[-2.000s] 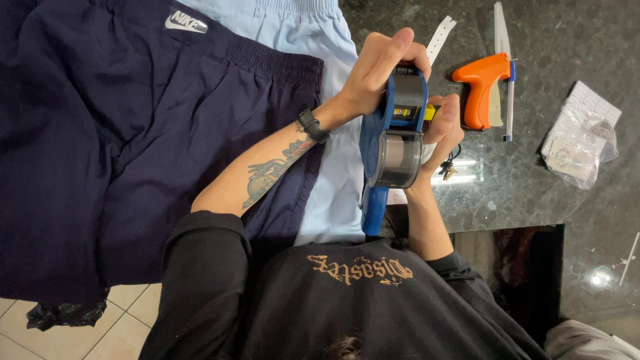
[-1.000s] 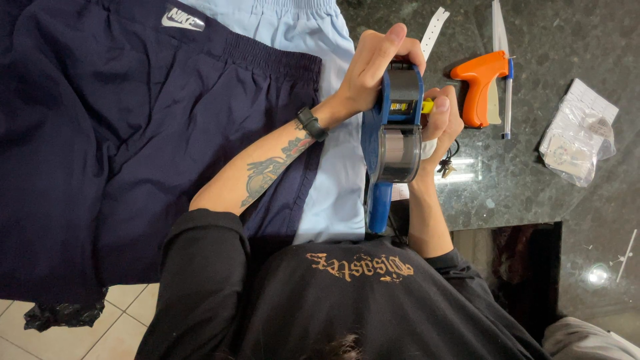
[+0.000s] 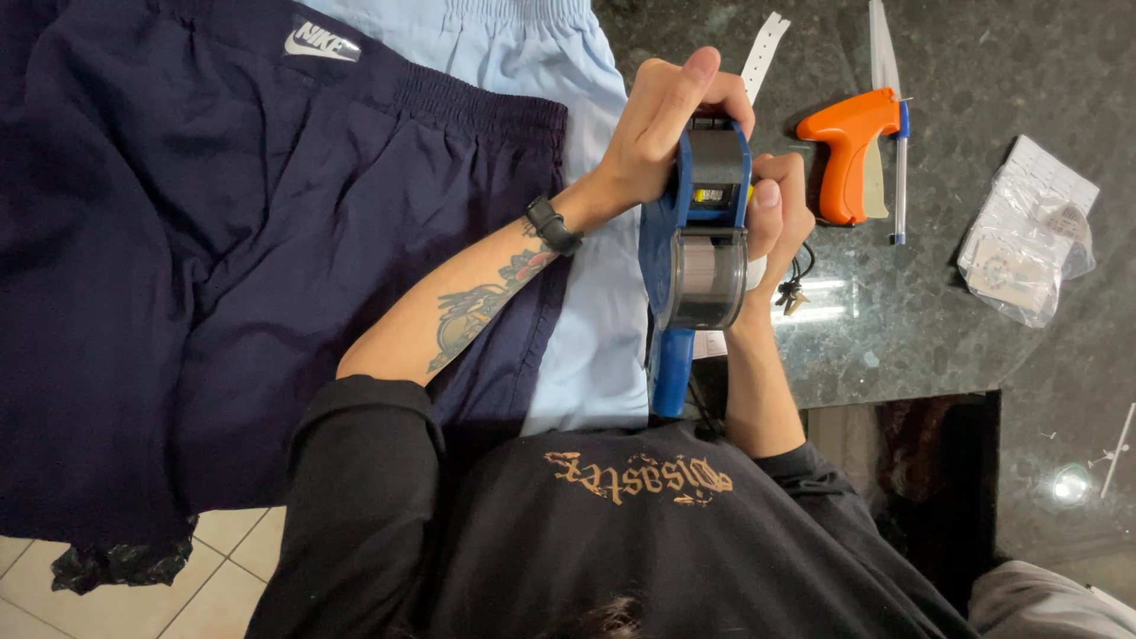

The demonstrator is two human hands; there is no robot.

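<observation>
A blue handheld price labeler with a clear label-roll cover is held up between both hands, its blue handle pointing down toward my shirt. My left hand grips its upper end from the left, thumb raised. On its right side, my right hand has bent fingers at a small yellow part, which is mostly covered. Under the hands lie light blue shorts and, further left, navy shorts with an elastic waistband and a logo tag.
Right of the hands, an orange tagging gun and a blue-capped pen lie on the dark granite counter. Beyond them is a plastic bag with labels. A white perforated strip and a black cord lie closer.
My right fingers have shifted slightly at the labeler's side, and less of the yellow part shows now. My left hand keeps its hold.
</observation>
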